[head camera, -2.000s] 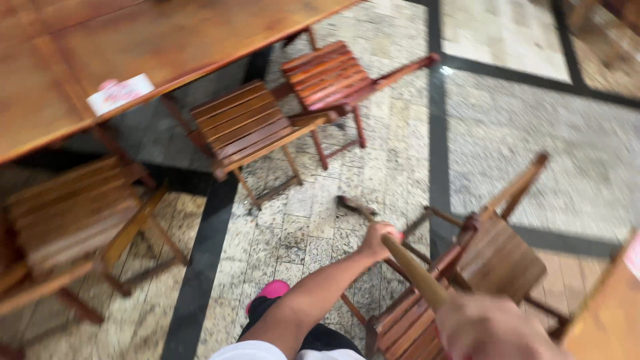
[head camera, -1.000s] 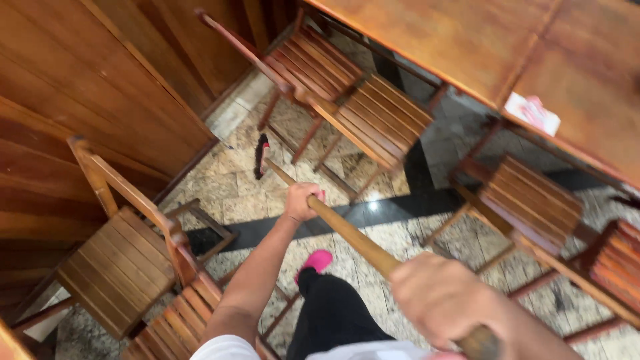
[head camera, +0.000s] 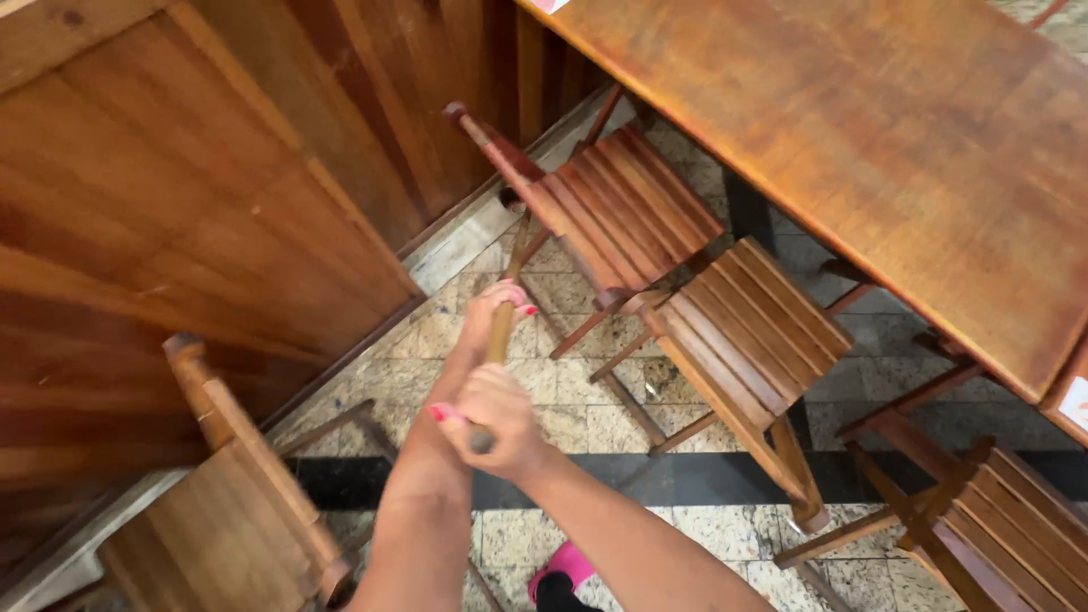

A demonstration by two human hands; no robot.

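A long wooden handle (head camera: 501, 333) runs away from me toward the wall's foot, beside the reddish folding chair. My left hand (head camera: 497, 314) grips it farther along, and my right hand (head camera: 495, 421) is closed around its near end, whose rounded tip shows below the fingers. Both hands are close together, one above the other. The far end of the handle passes behind the chair's back; a small dark part (head camera: 510, 199) shows near the baseboard, too hidden to tell its full shape.
Slatted wooden folding chairs (head camera: 748, 331) line the wooden table (head camera: 833, 153) on the right. Another wooden chair (head camera: 221, 527) stands at lower left. A wood-panelled wall (head camera: 170, 221) with a pale baseboard (head camera: 459, 238) closes off the left. My pink shoe (head camera: 565, 571) is on the stone floor.
The view has swung toward the panelled wall. My hands have come closer together on the handle, and its far end has moved from open floor to beside the reddish chair at the baseboard.
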